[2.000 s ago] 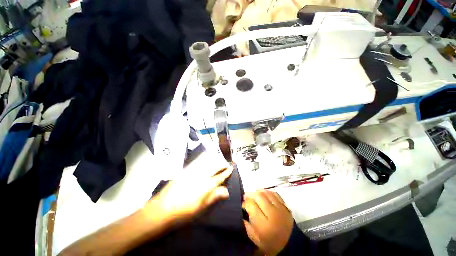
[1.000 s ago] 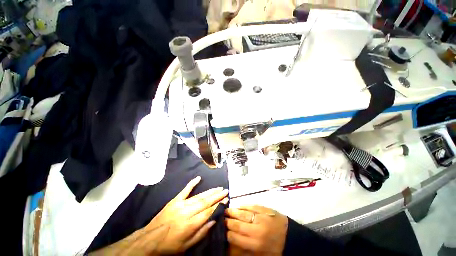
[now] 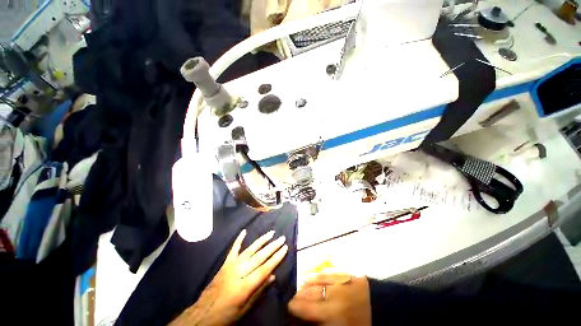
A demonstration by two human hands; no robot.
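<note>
A dark navy garment piece (image 3: 255,223) lies under the left end of the white sewing machine head (image 3: 382,83), its right edge running towards me. The needle area is partly hidden by a metal guard. My left hand (image 3: 245,274) lies flat on the cloth with fingers spread, below the presser area. My right hand (image 3: 331,299) is at the cloth's right edge near the bottom of the picture, fingers curled against it; its fingertips are partly hidden. An orange-yellow mark (image 3: 320,266) shows just above my right hand.
A white lamp (image 3: 192,200) hangs left of the needle. Red-handled tool (image 3: 398,219) and black-handled scissors (image 3: 494,188) lie right of the needle. A dark cloth heap (image 3: 134,121) fills the left. Small brown-silver parts (image 3: 366,178) sit behind the needle.
Both hands were close together at the cloth; now my left hand is flatter and spread, and my right is lower. The orange-yellow mark has come into view. The camera view has shifted.
</note>
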